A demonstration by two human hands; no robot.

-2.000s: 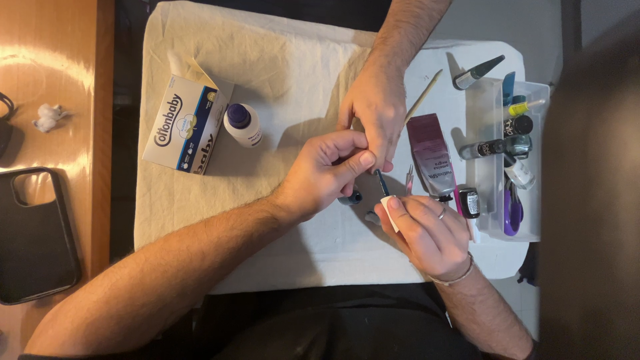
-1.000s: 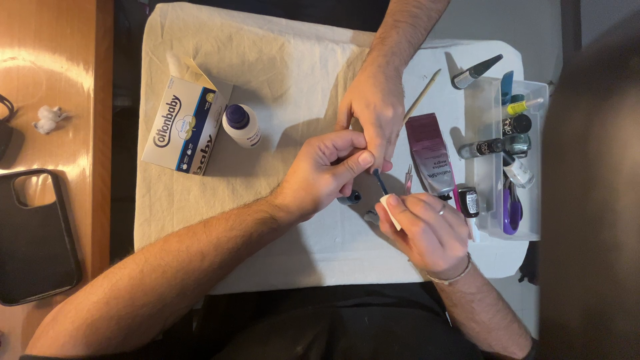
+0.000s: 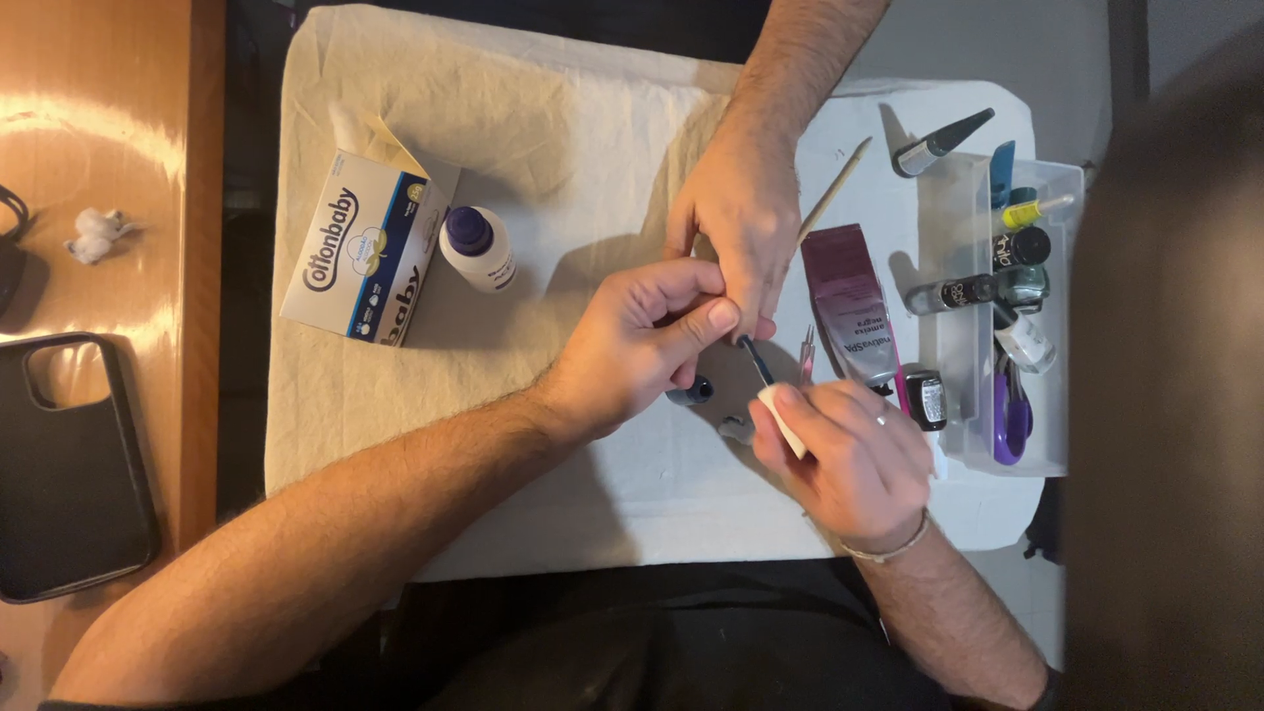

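Another person's hand (image 3: 746, 212) reaches in from the top over the cloth-covered surface. Between thumb and fingers, my left hand (image 3: 642, 346) grips a finger of that hand. My right hand (image 3: 854, 454) pinches the white cap (image 3: 783, 420) of a nail polish brush, its dark tip (image 3: 749, 348) at the held fingertip. An open dark polish bottle (image 3: 694, 390) is beside my left fingers, partly hidden. A metal-tipped pink tool (image 3: 808, 355) and a purple and silver tube (image 3: 847, 301) lie near my right hand, as does a black polish bottle (image 3: 926, 398).
A clear plastic tray (image 3: 1062, 395) at the right holds polish bottles and purple-handled scissors (image 3: 1011, 420). Beside it lie more polish bottles (image 3: 943, 143) and a wooden stick (image 3: 835, 190). At the left are a Cottonbaby box (image 3: 355, 247), a white bottle with a blue cap (image 3: 478, 247) and a phone case (image 3: 74, 474).
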